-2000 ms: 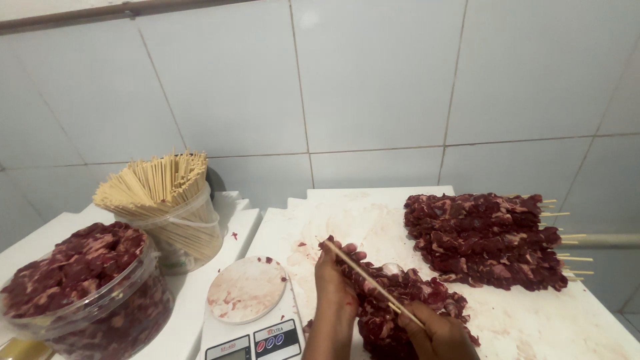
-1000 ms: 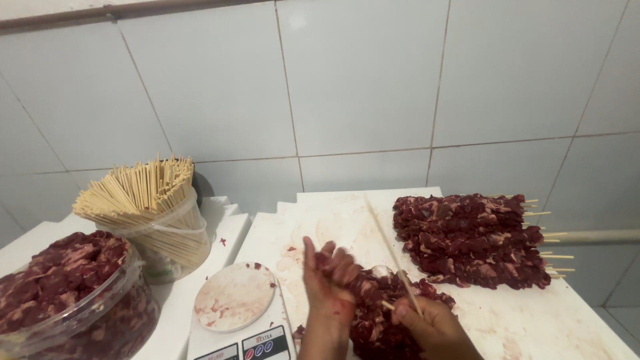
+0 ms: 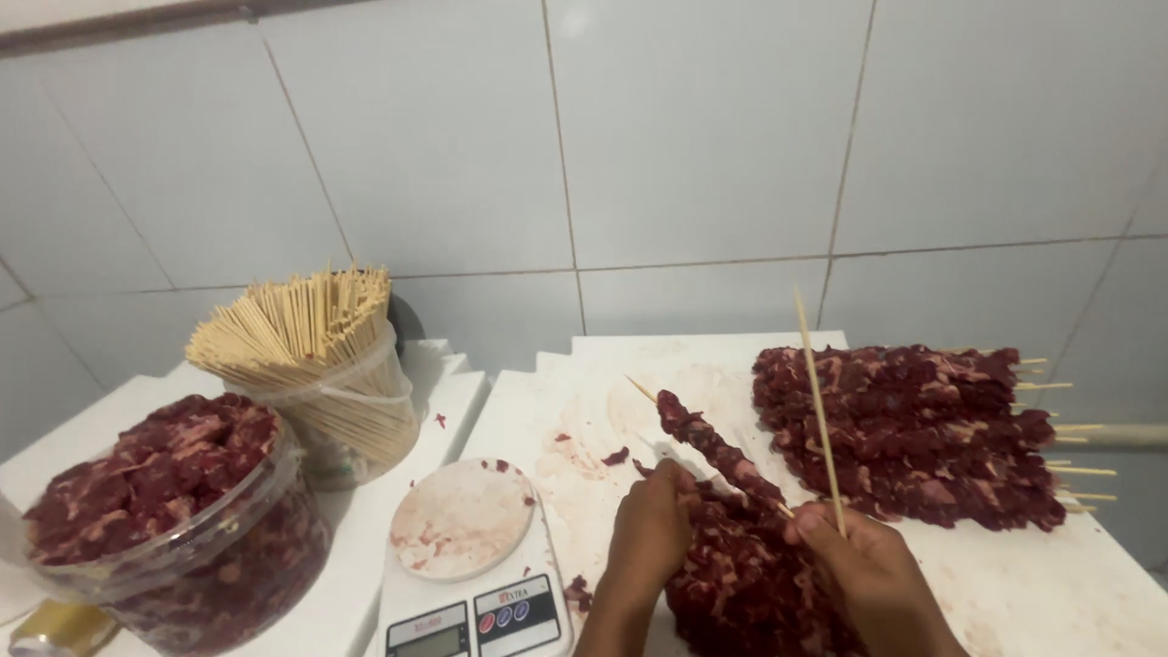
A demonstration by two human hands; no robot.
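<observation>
My right hand (image 3: 849, 557) grips a bare wooden skewer (image 3: 818, 411), which points up, and the blunt end of a skewer threaded with red meat (image 3: 721, 452), whose tip points up and left. My left hand (image 3: 655, 520) is at the near left side of that meat skewer, over the pile of raw meat (image 3: 744, 579); whether its fingers hold a piece is hidden. The pile lies on the white board (image 3: 958, 575) beneath both hands. Rows of finished meat skewers (image 3: 912, 429) lie on the board at the right, their stick ends to the right.
A kitchen scale (image 3: 465, 538) with meat scraps on its plate stands left of my hands. Farther left are a clear tub (image 3: 192, 557) heaped with raw meat and a plastic bucket (image 3: 365, 411) packed with wooden skewers. A tiled wall (image 3: 693, 146) rises behind. A gold can (image 3: 64, 630) is at bottom left.
A skewer threaded with meat now shows, angled up from my right hand. My left hand, raised with its fingers apart a second ago, has come down to the meat.
</observation>
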